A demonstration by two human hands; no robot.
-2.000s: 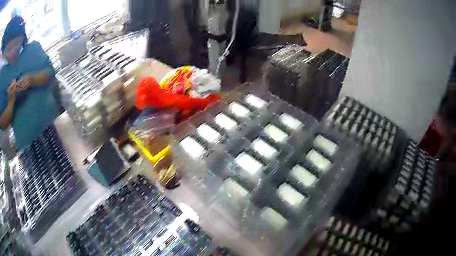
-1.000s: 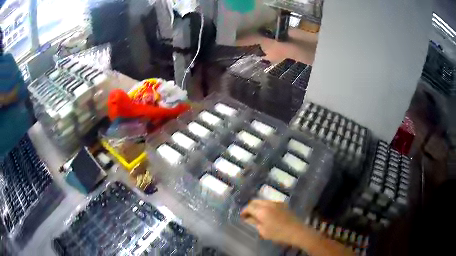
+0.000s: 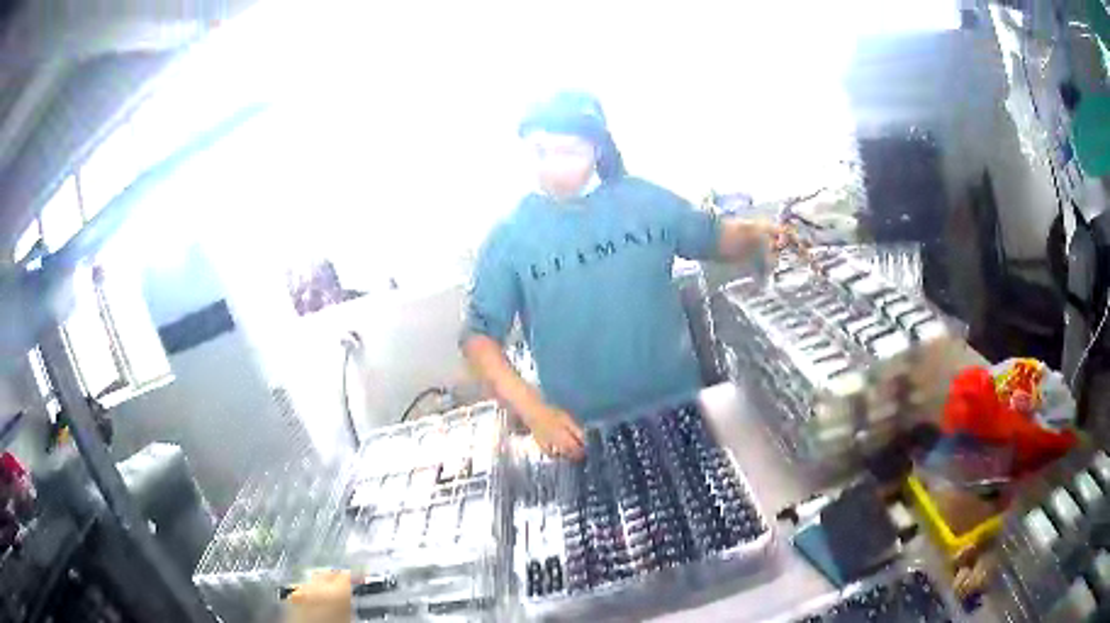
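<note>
My left hand [image 3: 319, 596] is small and cut off by the bottom edge, at the front of a clear tray [image 3: 426, 582] at lower left. Its fingers appear closed on a thin dark bar [image 3: 370, 587] that shows on both sides of them. The tray holds pale blocks and is stacked on others. My right hand is not in view. A dense tray of small black parts [image 3: 663, 499] lies in the centre. White housings [image 3: 1044, 527] show in a tray at the right edge.
A co-worker [image 3: 603, 280] stands opposite, one hand at the dense tray, the other at the tall tray stack [image 3: 828, 353]. Right of centre are a dark flat pad [image 3: 848, 533], a yellow bin [image 3: 956, 523] and a red-orange bag [image 3: 998, 420].
The view has swung left, bringing the co-worker and left trays into view. My right hand, over the white housings a second ago, is out of view. My left hand has appeared at the bottom.
</note>
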